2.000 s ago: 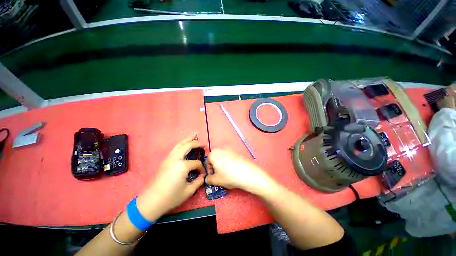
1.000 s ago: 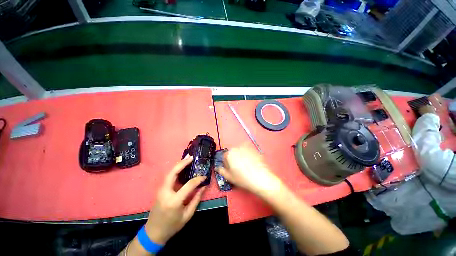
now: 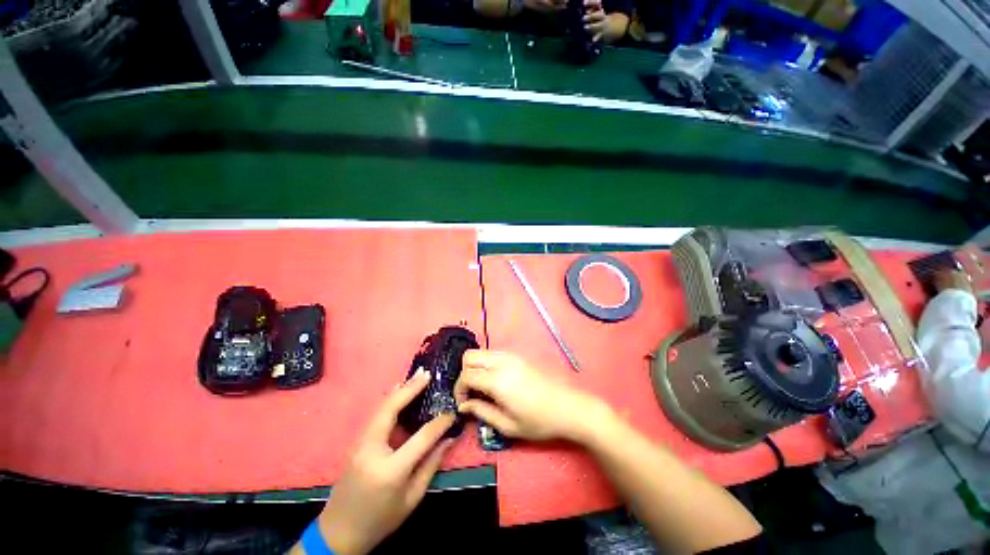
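A black camera body (image 3: 439, 363) stands on the red mat in front of me, its open back with circuitry partly showing. My left hand (image 3: 393, 468) holds its left and lower side with thumb and fingers. My right hand (image 3: 519, 397) is at its right side, fingertips pinched at the edge; what they pinch is hidden. The rear cover (image 3: 492, 438) lies beside the body, mostly under my right hand. A second open camera body (image 3: 241, 343) with its rear cover (image 3: 299, 347) attached beside it lies on the mat to the left.
A slim pale rod (image 3: 545, 314) and a tape roll (image 3: 604, 288) lie right of the mat seam. A large olive-grey fan housing (image 3: 703, 397) stands further right, by plastic-covered black modules (image 3: 853, 414). Grey-white blocks (image 3: 93, 295) lie back left. Another person's sleeve (image 3: 951, 347) is at far right.
My right hand has moved from the rear cover to the body's right edge. My left hand still holds the body. The view has tilted up, showing another person's hands across the belt.
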